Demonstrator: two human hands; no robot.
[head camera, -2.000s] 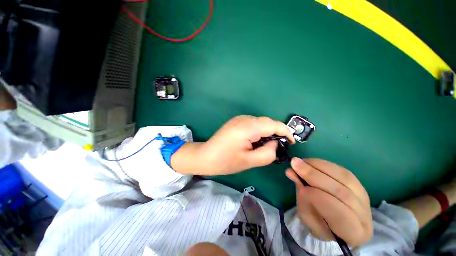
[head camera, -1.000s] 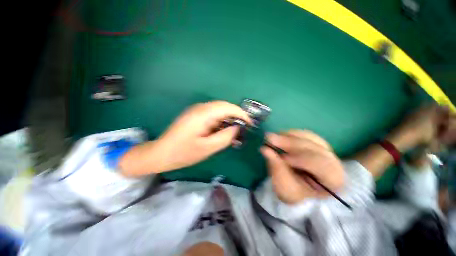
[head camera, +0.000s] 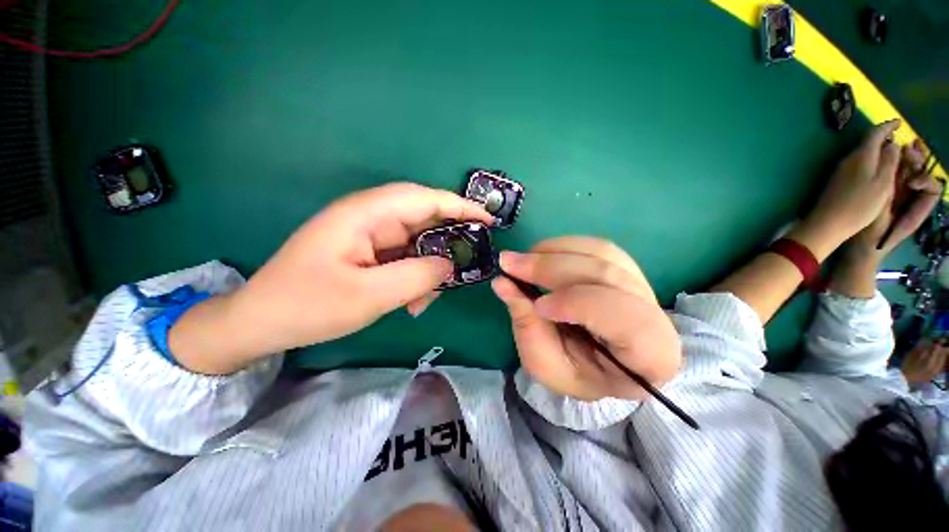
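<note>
My left hand holds a watch half between thumb and fingers, its open inner side facing up, with a dark inside and a thin bright rim. A second watch half with a pale round patch lies beyond it, close to my left fingertips. My right hand holds black tweezers. Their tip end is mostly hidden by my fingers, at the right edge of the held watch half. The blue wrist strap is on my left wrist.
Another watch unit lies on the green mat at left. More units lie on and near the yellow line. A neighbour's hands work at right. A red wire curves at upper left.
The view has swung right, bringing the neighbour's hands into clearer view. The watch half in my left hand now shows its open inner side. My right hand and tweezers are now close against it.
</note>
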